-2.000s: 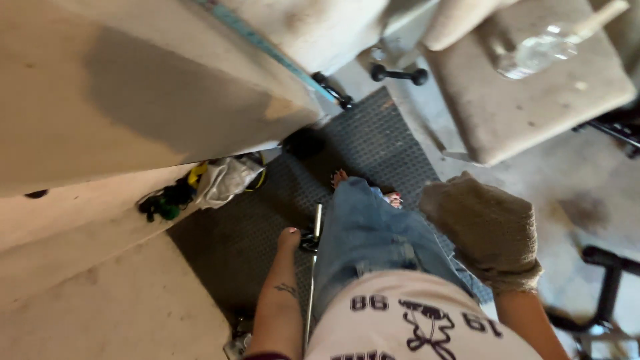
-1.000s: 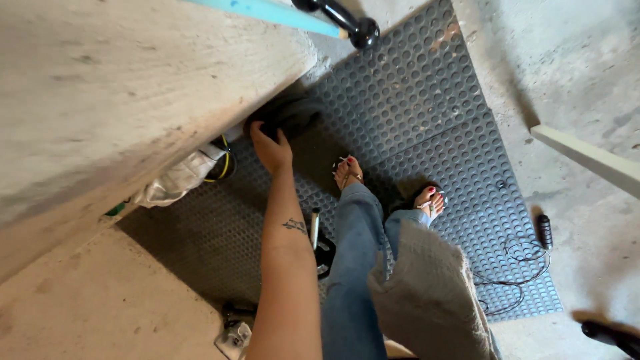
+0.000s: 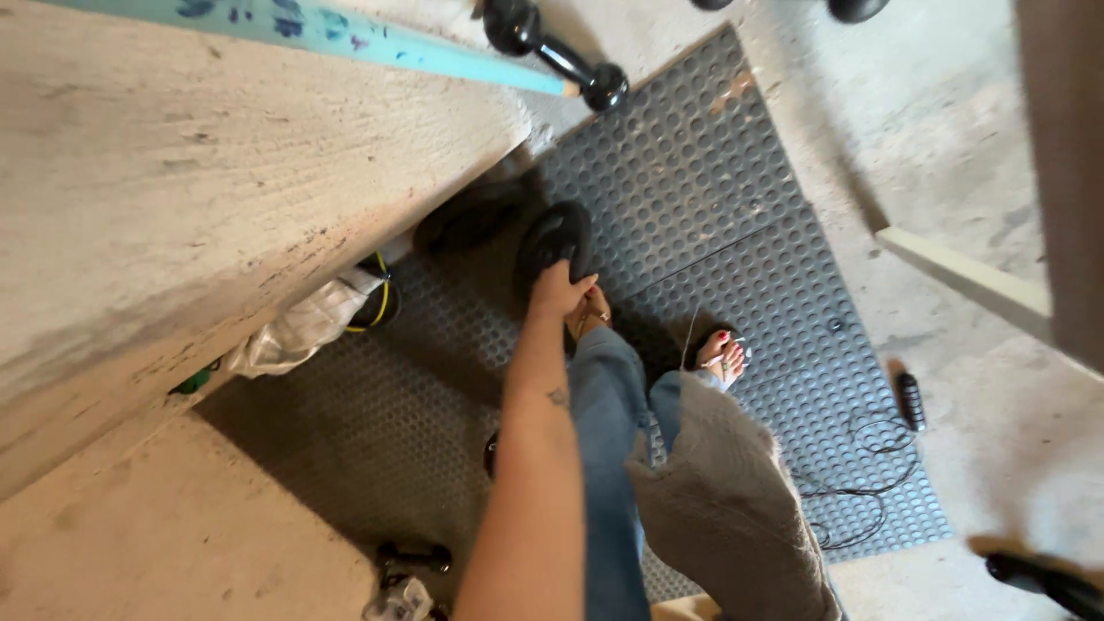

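My left hand (image 3: pixel 559 291) grips the rim of a round black weight plate (image 3: pixel 565 226), held beside my foot over the studded rubber mat (image 3: pixel 768 259). Another dark round object (image 3: pixel 474 211) lies left of the plate, in shadow by the concrete wall; its details are too dark to tell. A grey-brown cloth (image 3: pixel 724 500) hangs over my jeans at the lower right. My right hand is not visible; the cloth may cover it.
A black dumbbell (image 3: pixel 561 56) lies at the top beside a turquoise strip (image 3: pixel 362 41). A jump rope (image 3: pixel 910 401) rests at the right mat edge. A silvery cloth bundle (image 3: pixel 302 332) sits along the concrete wall (image 3: pixel 259 155). Another small dumbbell (image 3: pixel 418 556) is at the lower left. A pale bar (image 3: pixel 966 276) stands at right.
My left hand, one second ago at the dark objects by the wall, has moved toward my foot, with the weight plate now in its grasp. Two seconds ago it hung by my leg.
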